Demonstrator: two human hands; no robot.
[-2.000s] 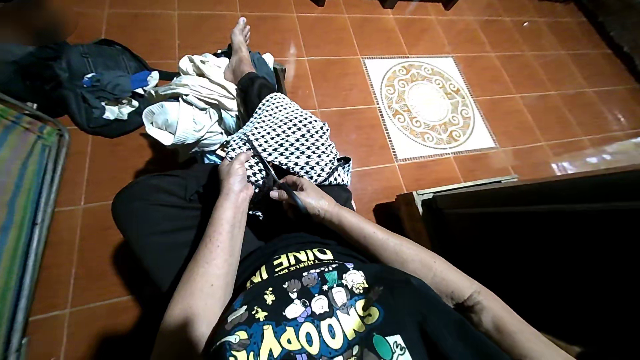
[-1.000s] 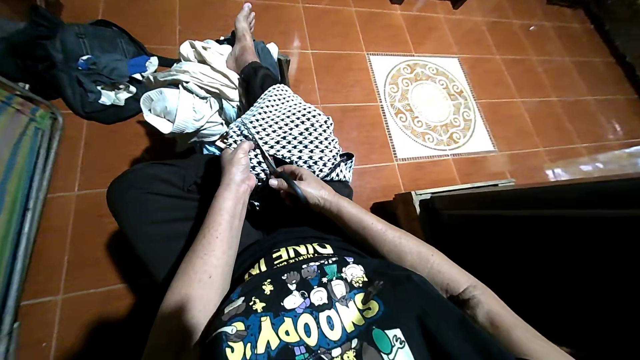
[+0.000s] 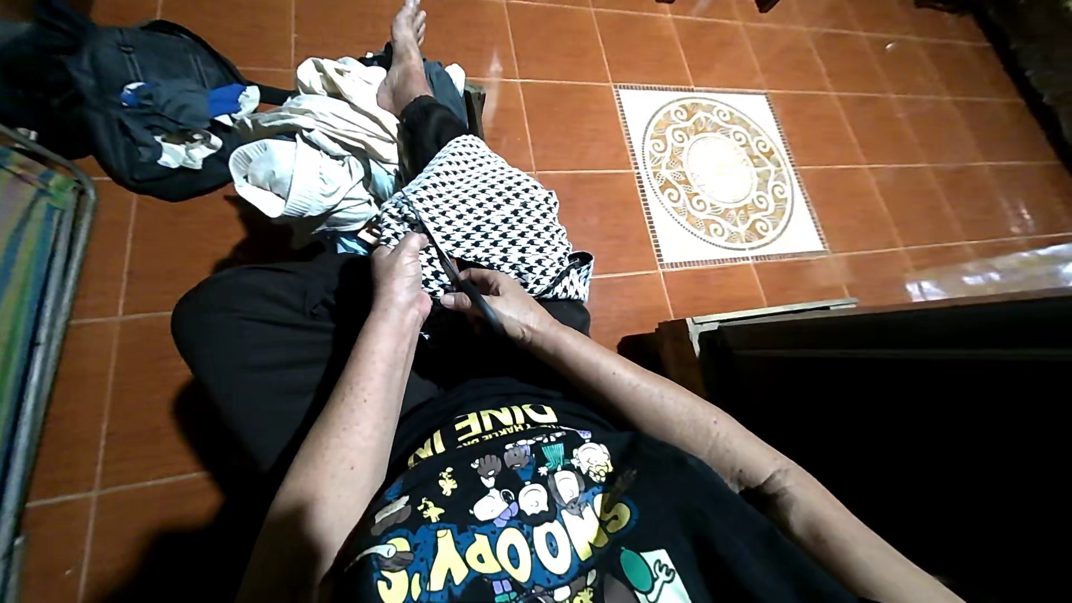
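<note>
A black-and-white houndstooth cloth [image 3: 494, 209] lies across my outstretched leg. My left hand [image 3: 400, 276] pinches the near left edge of this cloth. In my right hand [image 3: 501, 306] is a pair of dark scissors [image 3: 469, 289], its handles under my fingers and its long blades pointing up and left over the cloth, close beside my left hand. How far the blades are apart cannot be made out. Part of the cloth's near edge is hidden by my hands.
Cream and white garments [image 3: 314, 159] are heaped beside my bare foot [image 3: 406, 75]. A black bag [image 3: 151, 109] with small cloths on it is at the upper left. A metal-framed striped item [image 3: 33, 251] stands at the left edge, and dark furniture [image 3: 888, 394] at the right.
The scissors, low between my hands two seconds ago, now reach up over the cloth with their blades in plain sight. My left hand stays at the cloth's edge.
</note>
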